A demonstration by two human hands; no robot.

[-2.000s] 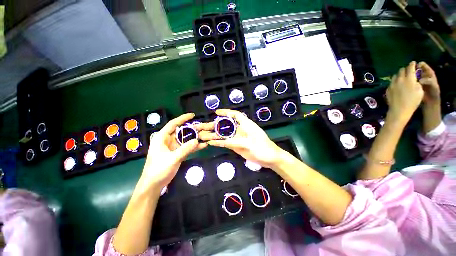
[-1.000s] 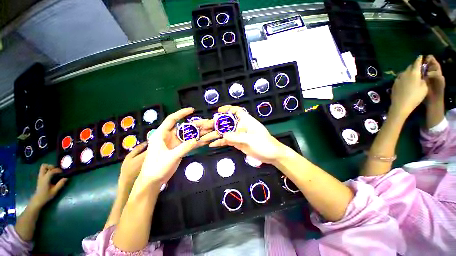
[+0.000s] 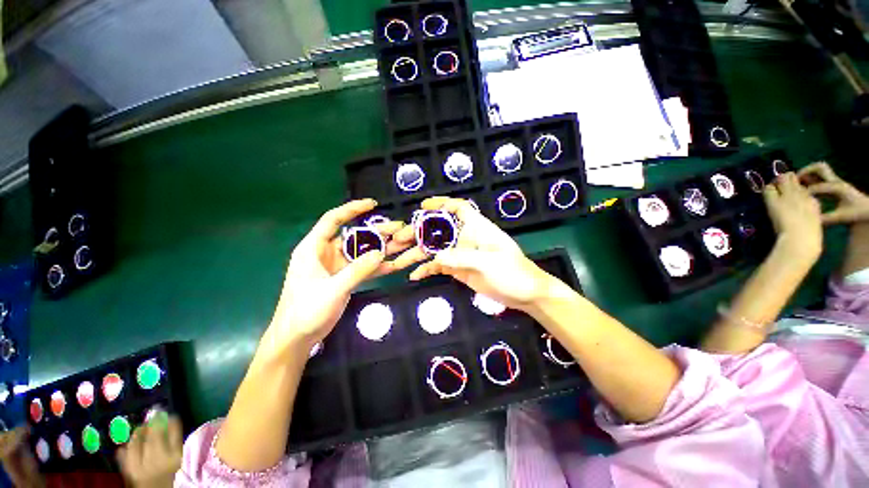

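My left hand [image 3: 319,276] holds a round watch head [image 3: 363,244] by its rim, its face dark with a small light mark. My right hand [image 3: 486,257] holds a second watch head [image 3: 436,231], also dark with a small mark inside a purplish-white ring. The two hands meet above a black compartment tray [image 3: 381,393]. In that tray, discs with plain white screens [image 3: 435,315] sit in the far row, and dark discs with red lines [image 3: 499,364] sit in the near row. Two near-row pockets at the left are bare. My forearms hide parts of the tray.
Behind is another black tray [image 3: 462,195] with discs, then a part-filled tray [image 3: 410,105] and a clipboard with white sheets [image 3: 586,105]. At left, another person's hand [image 3: 152,448] is by a tray of coloured discs [image 3: 103,419]. At right, another person's hands [image 3: 798,210] are over a tray.
The faces of both held discs changed from a purple-and-white pattern to dark. The left neighbour's coloured tray moved nearer and further left, with some discs now green. The right neighbour's hands lowered to their tray.
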